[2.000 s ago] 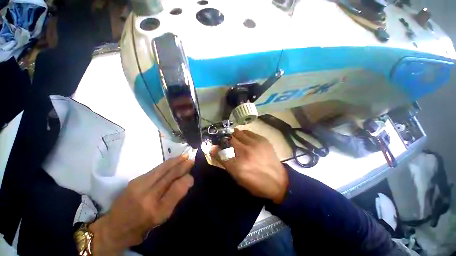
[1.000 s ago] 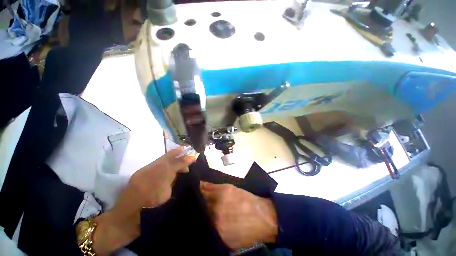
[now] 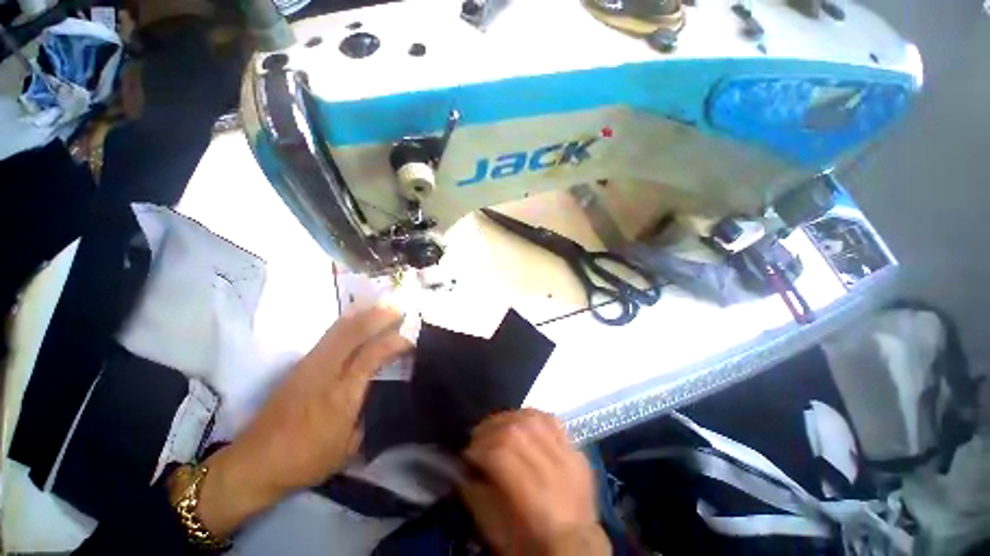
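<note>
A black fabric piece [image 3: 472, 369] lies on the table in front of the needle, with a squared corner pointing right and some white fabric along its left and upper side. The presser foot area [image 3: 413, 272] of the white and blue sewing machine [image 3: 521, 119] is brightly lit. My left hand [image 3: 326, 402], with a gold watch at the wrist, lies on the fabric just left of and below the needle. My right hand [image 3: 532, 472] is blurred, its fingers bent on the fabric's lower edge.
Black shears [image 3: 586, 266] lie under the machine arm. Red-handled snips [image 3: 787, 291] are at the right table end. White and black panels [image 3: 206, 293] lie at the left. White strips [image 3: 749, 478] hang below the ruler edge [image 3: 695, 380]. A blue and white bundle [image 3: 74, 65] is top left.
The view has shifted, so the machine appears higher and further left. My right hand has moved from beside the needle down to the fabric's lower edge. The fabric lies flatter, with white now showing.
</note>
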